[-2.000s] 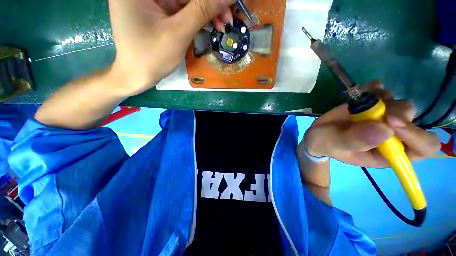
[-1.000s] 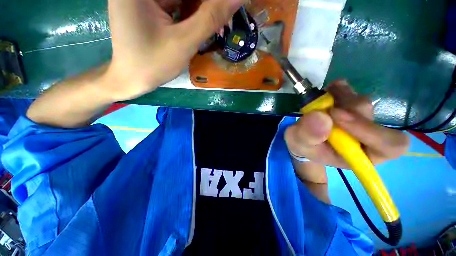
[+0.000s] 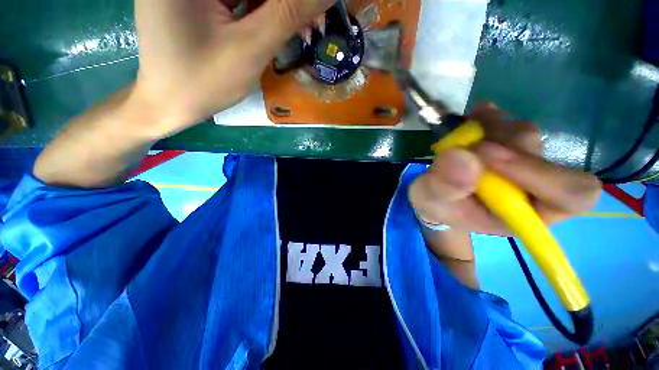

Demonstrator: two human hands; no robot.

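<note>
A round black LED board (image 3: 335,55) with a yellow centre sits in the opening of the orange fixture plate (image 3: 325,113). My left hand (image 3: 209,54) reaches over the plate's left side, its fingertips at the board, and holds slim tweezers (image 3: 344,13) whose upper part is cut off by the top edge. My right hand (image 3: 506,173) holds the yellow soldering iron (image 3: 531,235) like a pen. The iron's metal shaft points up-left over the plate's right side; its tip is blurred and I cannot tell whether it touches anything.
A white sheet (image 3: 451,61) lies under the plate on the dark green bench (image 3: 549,72). A thin solder wire (image 3: 79,69) runs left to the spool stand (image 3: 11,97) at the edge. Black cords (image 3: 636,162) hang at the right. The bench's front edge (image 3: 318,141) is near my body.
The iron has moved left from beside the white sheet to over the plate's right side, then shifted slightly in the last second. My left hand stays at the board.
</note>
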